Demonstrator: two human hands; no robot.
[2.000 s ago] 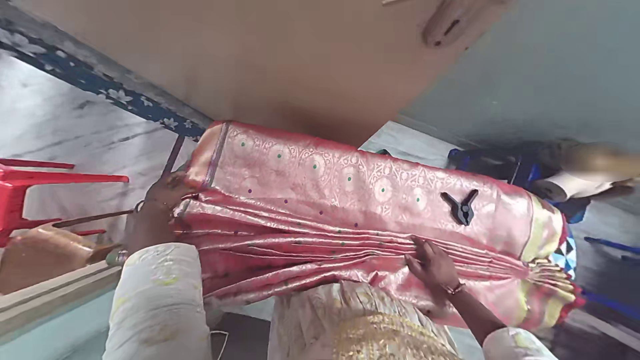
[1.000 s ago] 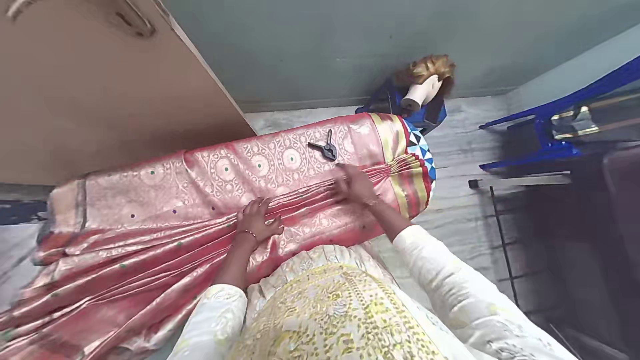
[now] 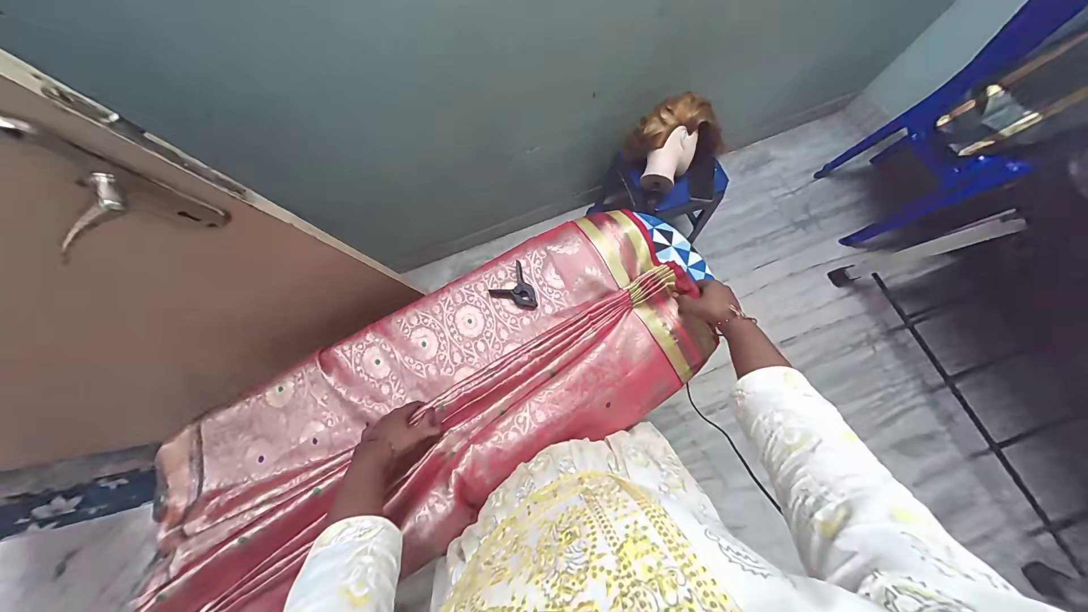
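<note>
A pink and red brocade sari with gold borders (image 3: pixel 544 374) lies lengthwise over a long padded surface, its narrow pleats fanning out toward the lower left. My left hand (image 3: pixel 404 433) rests on the pleats near the middle, fingers curled over the folds. At the far right end, my right hand (image 3: pixel 710 308) grips the gathered red end of the pleats beside the gold border. A black spring clamp (image 3: pixel 517 289) lies on the flat patterned part above the pleats. Blue, white and black triangle-patterned cloth (image 3: pixel 671 245) shows past the sari's end.
A mannequin head with light brown hair (image 3: pixel 676 140) lies on a blue stool (image 3: pixel 680 197) by the wall. A door with a metal handle (image 3: pixel 106 204) stands at left. Blue chair parts (image 3: pixel 943 153) and a metal frame (image 3: pixel 952 382) are at right. A dark cable (image 3: pixel 731 442) hangs near the floor.
My right hand has moved from the pleats near the clamp to the gathered end and grips it. My left hand now lies farther from that end. The view has swung to the right since two seconds ago.
</note>
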